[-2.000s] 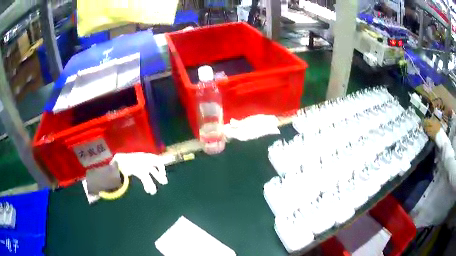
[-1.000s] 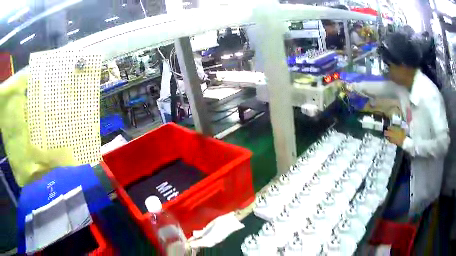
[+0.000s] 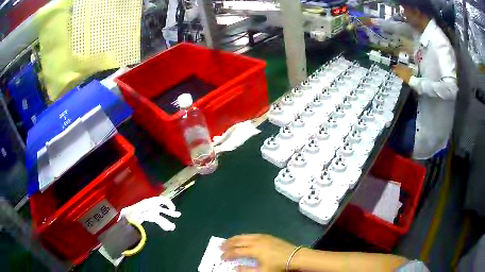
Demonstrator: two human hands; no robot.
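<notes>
My right hand (image 3: 260, 252) reaches in from the lower right, palm down, a thin bracelet on its wrist. Its fingers lie over a white sheet (image 3: 212, 254) on the green bench top, at the bottom edge of the picture. Something pale shows under the fingers; I cannot tell whether they grip it. My left hand is not in view. White plug-in adapter units (image 3: 311, 144) stand in dense rows on the bench at the right, round raised tops and metal pins up.
Two red crates (image 3: 234, 98) stand behind the bench. A clear bottle (image 3: 198, 139), a white glove (image 3: 151, 210) and a yellowish tape roll (image 3: 139, 239) lie or stand nearer. Another red crate (image 3: 415, 186) sits below the right edge, near a person in a white coat (image 3: 437, 87).
The view has tilted down again from the factory line. My right hand has come into the picture and lies over the white sheet, which was uncovered two seconds ago.
</notes>
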